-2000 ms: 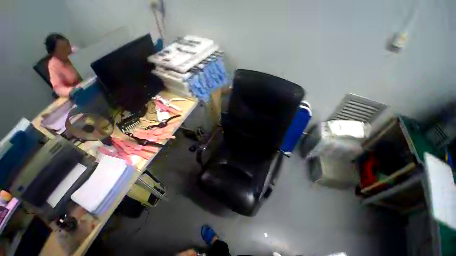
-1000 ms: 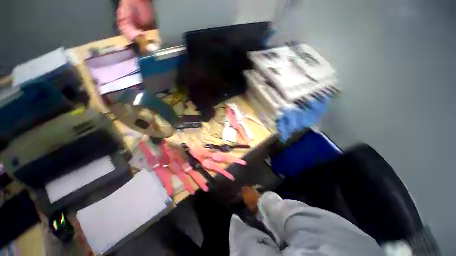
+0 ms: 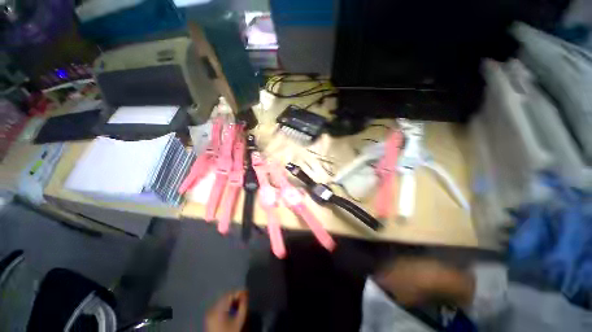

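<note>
Smartwatches with pink straps (image 3: pixel 227 175) lie fanned out on the light wood desk (image 3: pixel 448 227), their ends over its front edge. Watches with black straps (image 3: pixel 350 209) lie among them. White straps (image 3: pixel 407 191) and a pink strap (image 3: pixel 389 175) lie to the right. My left hand (image 3: pixel 228 312) is low in the picture, below the desk edge, small and blurred. My right hand (image 3: pixel 425 280) is at the lower right before the desk, blurred, near a grey sleeve. Neither hand touches the straps; whether they hold anything is unclear.
A black USB hub (image 3: pixel 302 122) with white plugs stands behind the straps, before a dark monitor (image 3: pixel 415 52). A paper stack (image 3: pixel 120 165) and printer (image 3: pixel 146 74) are left. Stacked trays (image 3: pixel 513 123) with hanging blue straps (image 3: pixel 552 227) are right.
The view has moved close to the desk, so the straps look larger and the black chair and the seated person are out of view. Both hands now show low in the picture.
</note>
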